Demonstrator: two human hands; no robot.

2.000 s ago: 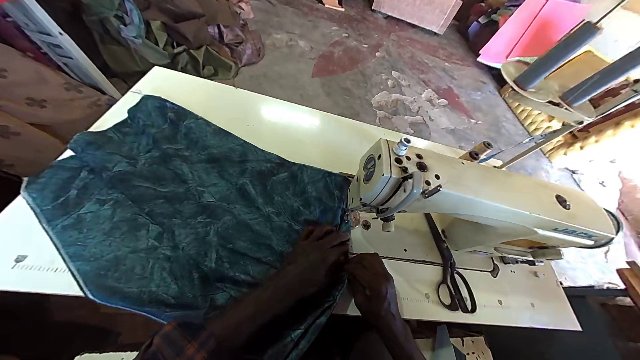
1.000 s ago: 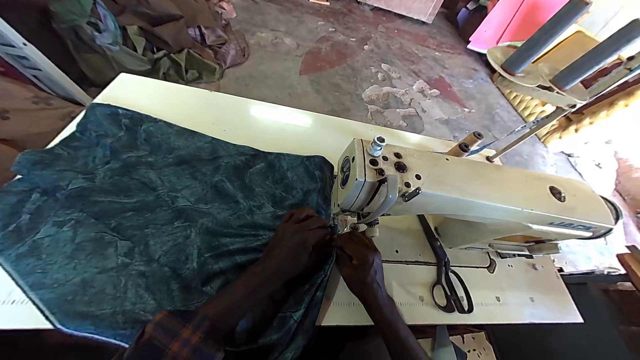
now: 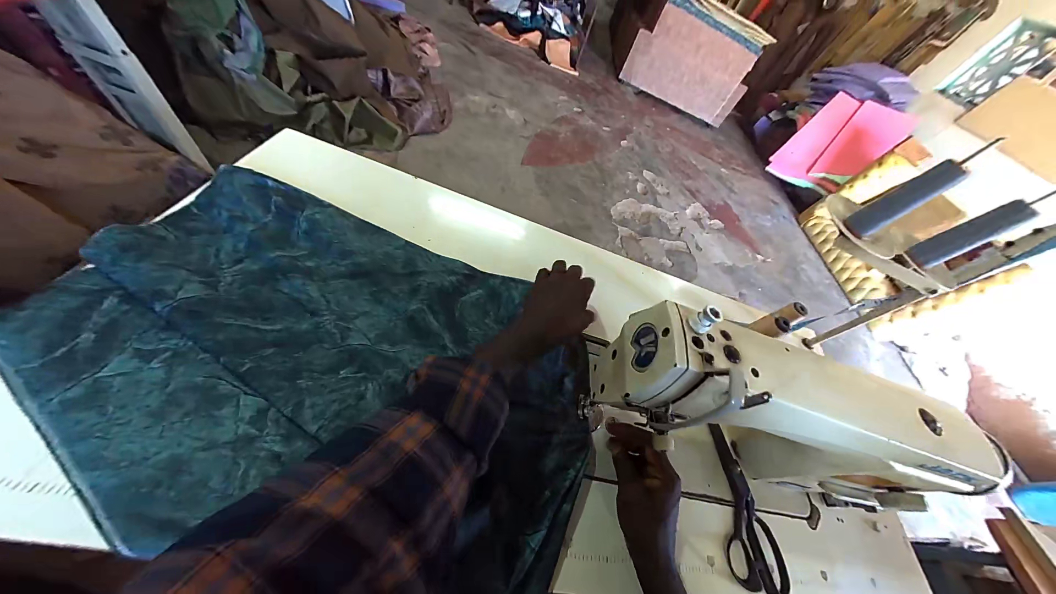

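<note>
A dark green crinkled fabric (image 3: pixel 247 313) lies spread over the white machine table, its right edge beside the head of a Jack industrial sewing machine (image 3: pixel 792 379). My left hand (image 3: pixel 557 305) rests at the fabric's far edge behind the needle area, fingers spread toward the table. My right hand (image 3: pixel 648 470) is under the machine head, fingertips near the presser foot; whether they pinch anything is hidden. Black-handled scissors (image 3: pixel 747 520) lie on the machine bed to the right of my right hand.
The white table's far edge (image 3: pixel 396 190) borders a concrete floor. Piled cloth (image 3: pixel 330 74) lies beyond the table at the upper left. A thread stand with dark cones (image 3: pixel 907 198) rises at the right. Pink sheets (image 3: pixel 841 136) and a box-like block (image 3: pixel 689 62) stand farther off.
My left hand has moved from beside my right hand near the needle to the fabric's far edge. My right hand stays near the presser foot. The view has shifted.
</note>
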